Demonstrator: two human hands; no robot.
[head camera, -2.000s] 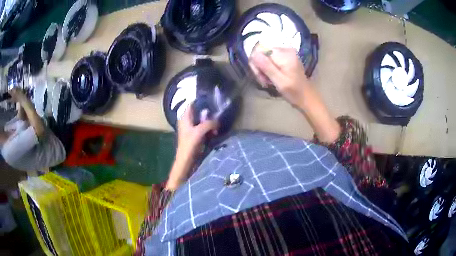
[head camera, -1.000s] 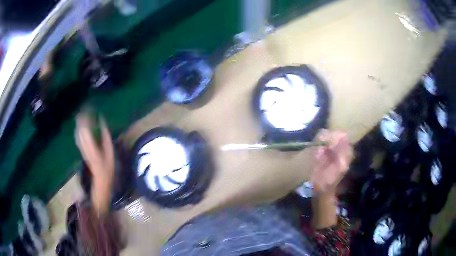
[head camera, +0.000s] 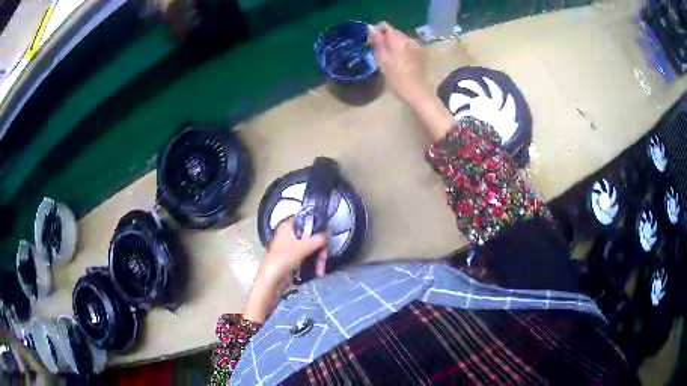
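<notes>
My left hand grips a dark, narrow curved part, which stands upright over a fan unit with white blades near the bench's front edge. My right hand is at the right rim of a dark-blue round pot at the far bench edge. Its fingers are pinched together over the pot. Only a faint pale streak of the brush shows inside the pot; the rest is hidden or blurred. Another white-bladed fan unit lies beyond my right forearm, which partly covers it.
Dark-side-up fan units lie to the left on the cardboard-covered bench. White-rimmed housings stand at the far left. Stacked units with white swirls are beside the bench at right. A green strip runs behind the bench.
The view has shifted. My right hand has moved from beside a unit, where it held the brush, to the pot. My left hand, empty one second ago, now holds the dark part over a unit.
</notes>
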